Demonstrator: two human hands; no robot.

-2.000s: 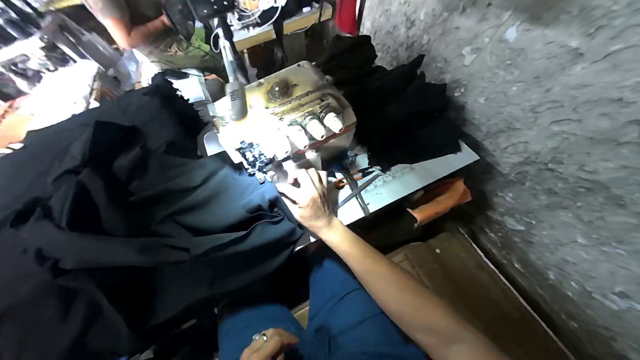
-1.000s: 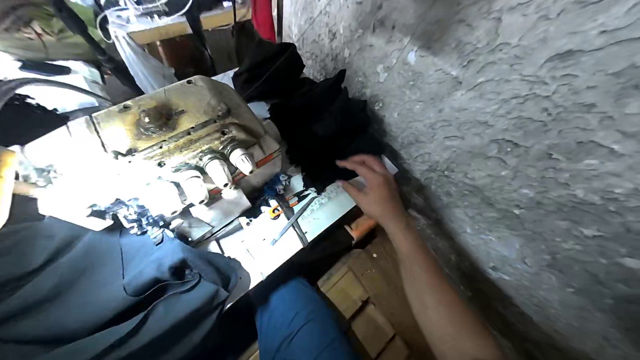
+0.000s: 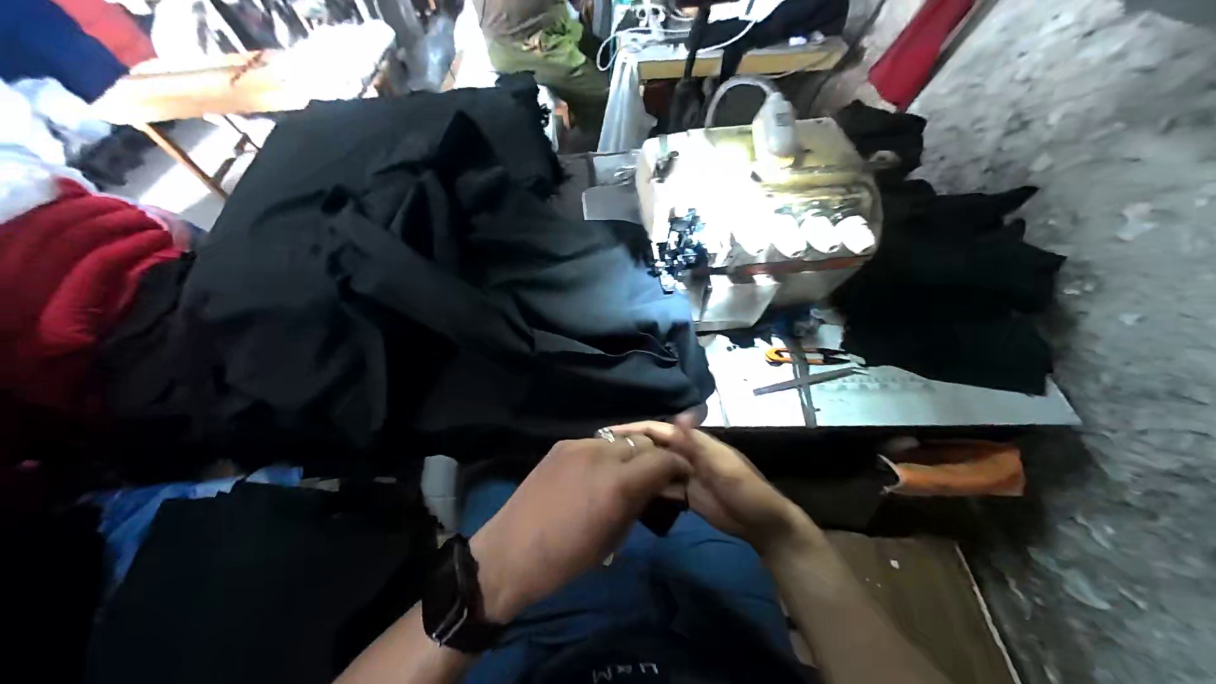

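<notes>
My left hand (image 3: 579, 494), with rings and a dark wristwatch, meets my right hand (image 3: 731, 480) above my lap, just below the table's front edge. The fingers overlap, and a small dark piece (image 3: 665, 513) shows beneath them; which hand holds it, if either, I cannot tell. Ahead stands a brightly lit overlock sewing machine (image 3: 760, 209). A large black cloth (image 3: 427, 285) spreads left of it, its edge near the presser foot area. Orange-handled thread snips (image 3: 807, 356) and grey tweezers (image 3: 806, 382) lie on the table in front of the machine.
More black cloth (image 3: 950, 285) is heaped at the right beside a rough grey wall (image 3: 1140, 332). Red fabric (image 3: 76, 275) lies at the far left. An orange item (image 3: 959, 470) sticks out below the table edge. A person (image 3: 532, 38) is partly visible behind.
My right hand has moved from the table's right end to meet my left hand, which was out of view one second ago. The view has swung left.
</notes>
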